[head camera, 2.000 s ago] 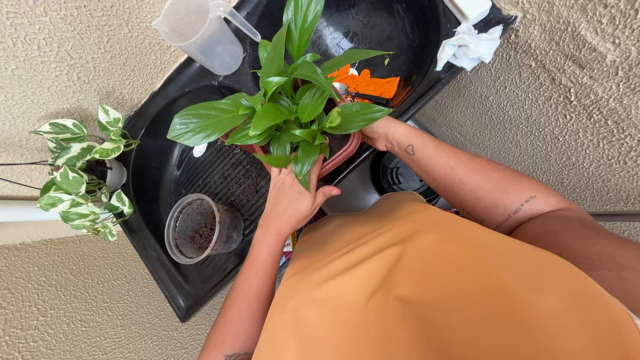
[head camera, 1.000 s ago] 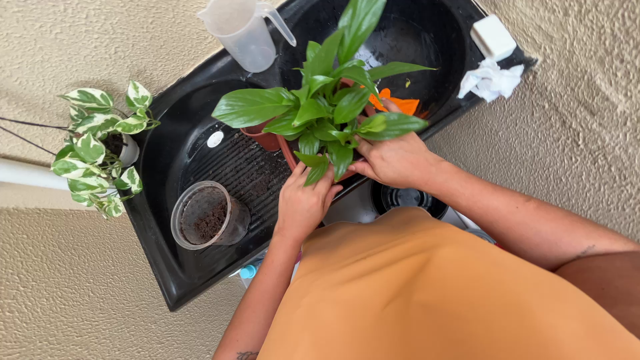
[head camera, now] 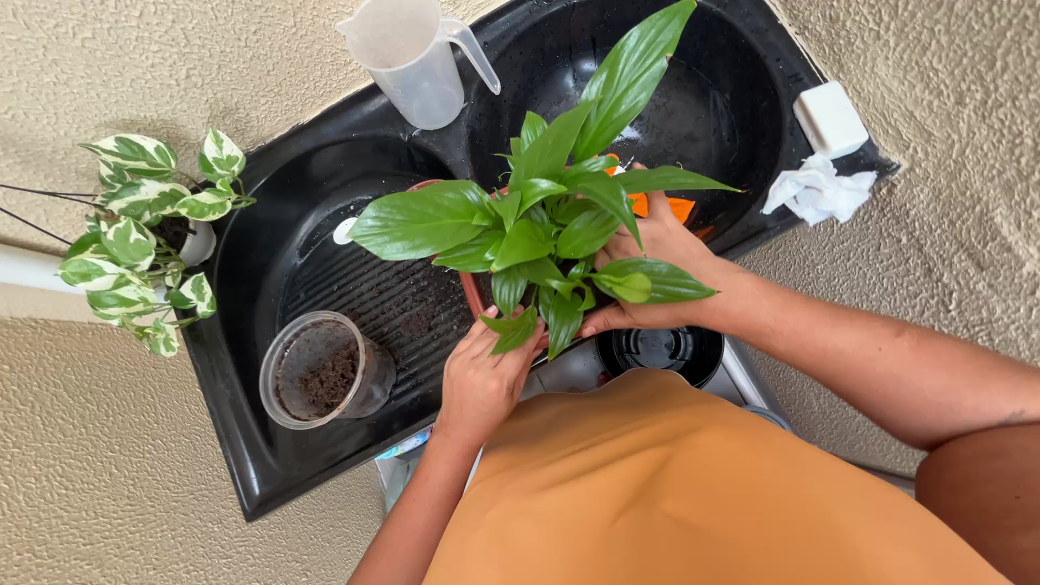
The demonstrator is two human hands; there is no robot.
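Note:
A leafy green plant (head camera: 528, 244) stands in a terracotta-coloured pot (head camera: 471, 294), mostly hidden by its leaves, over the near edge of a black double sink (head camera: 236, 455). My left hand (head camera: 487, 366) is at the pot's near left side, fingertips under the low leaves. My right hand (head camera: 662, 264) reaches round the right side of the plant, thumb near the rim and fingers partly behind leaves. How firmly either hand grips is hidden by foliage. An orange object (head camera: 670, 210) lies in the right basin just beyond my right hand.
A clear plastic cup with soil (head camera: 325, 374) rests on the ribbed left basin. A translucent measuring jug (head camera: 418, 77) stands at the back edge. White soap (head camera: 830, 119) and crumpled tissue (head camera: 816, 191) sit at right. A variegated potted plant (head camera: 134, 236) hangs left; a black round container (head camera: 662, 353) is below.
My right hand has moved from the pot's lower right side up and around the plant, with its fingers now among the leaves. My left hand stays at the near side.

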